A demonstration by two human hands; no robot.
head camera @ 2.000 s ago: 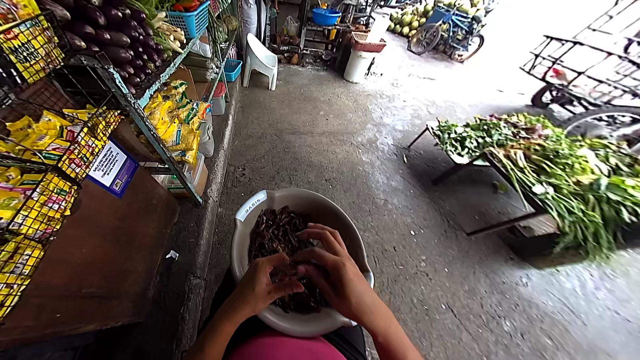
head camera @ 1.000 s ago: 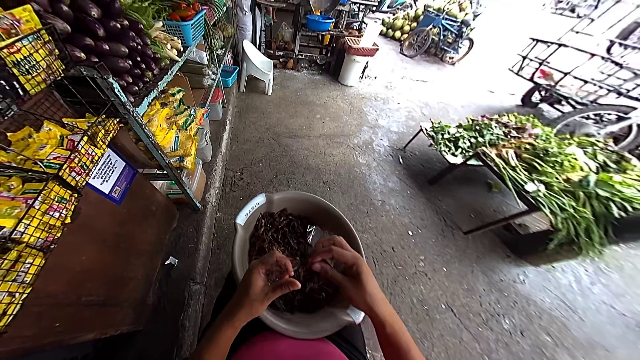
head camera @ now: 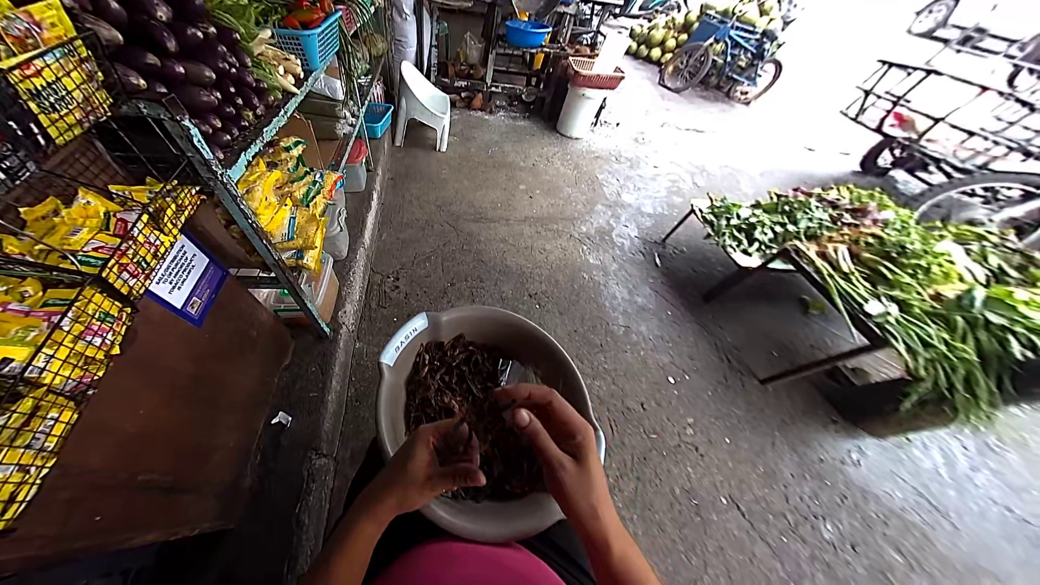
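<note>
A round grey plastic basin (head camera: 561, 349) rests at my lap, with a pale label on its upper left rim. Many small dark brown dried pieces (head camera: 455, 370), of a kind I cannot tell, lie inside it. My left hand (head camera: 426, 467) is over the lower left of the basin, its curled fingers closed on a few dark pieces. My right hand (head camera: 556, 443) is over the right side, thumb and forefinger pinched together near the pile; whether a small piece is between them is unclear. Just above the right fingertips lies a bit of clear plastic (head camera: 513, 372) in the basin.
To the left stand wire racks of yellow packets (head camera: 69, 333) and a shelf holding eggplants (head camera: 175, 61). A low table of leafy greens (head camera: 910, 268) is at the right. Beyond are a white plastic chair (head camera: 424, 106), a white bucket (head camera: 578, 112) and a blue bicycle (head camera: 723, 61) on the concrete floor.
Two seconds ago my hands were close together over the middle of the basin; now they are apart. The clear plastic, out of sight at first, shows above my right fingers.
</note>
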